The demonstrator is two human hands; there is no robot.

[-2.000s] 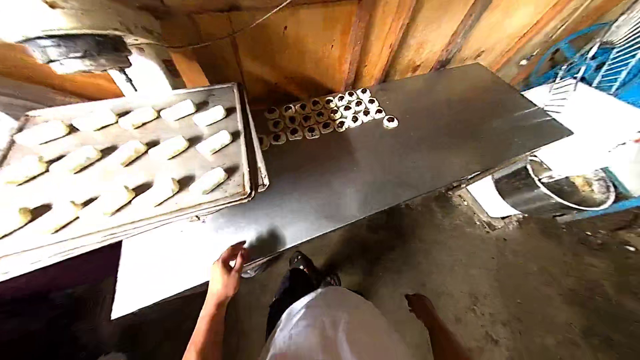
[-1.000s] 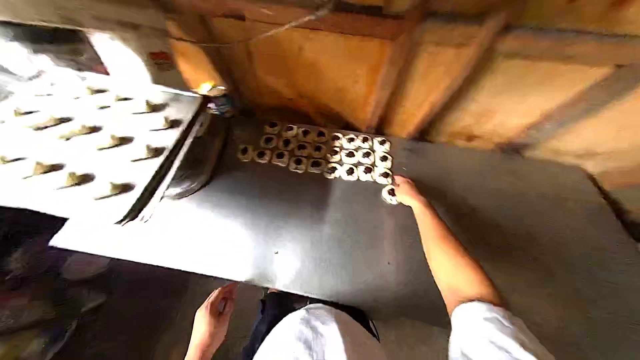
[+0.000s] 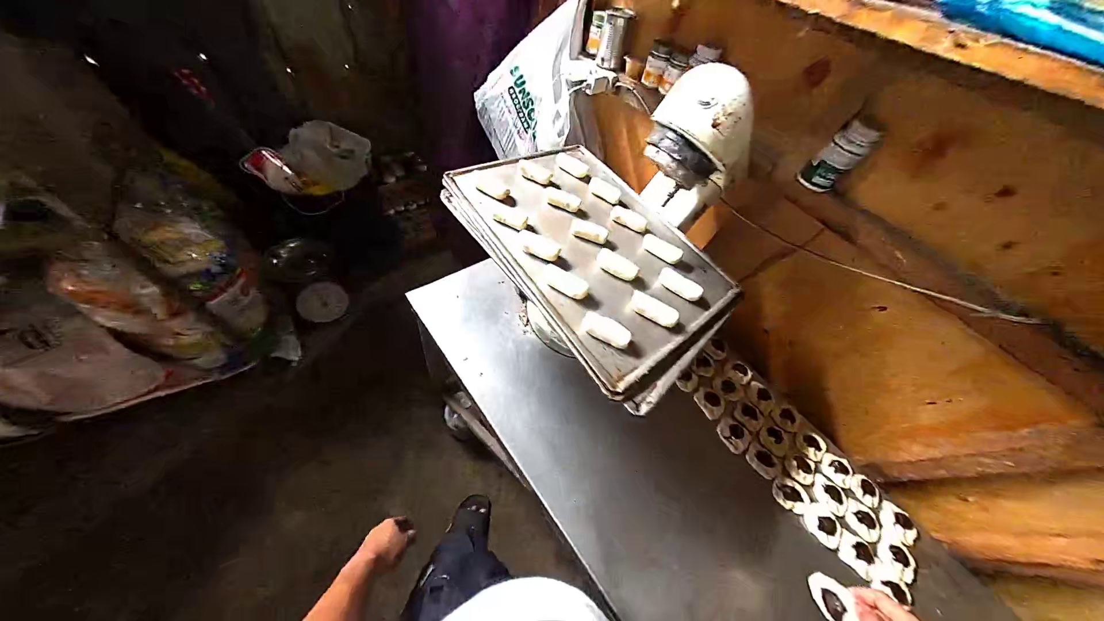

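My left hand hangs beside the table over the floor, fingers loosely curled, with nothing seen in it. At the lower right edge, my right hand has its fingers at a flat dough piece with dark filling, which looks tilted up from the metal table. Rows of similar filled dough rounds lie along the wall side of the table. Stacked baking trays hold rows of pale dough rolls. Most of my right hand is cut off by the frame.
A stand mixer stands behind the trays, near a white plastic bag and jars. A canister rests on a wall beam. Filled plastic bags and a bucket are at the left, across the dark floor.
The view has swung left. My right hand, away from the table two seconds ago and touching the end of the rows one second ago, is still beside the filled dough, where a piece is now tilted.
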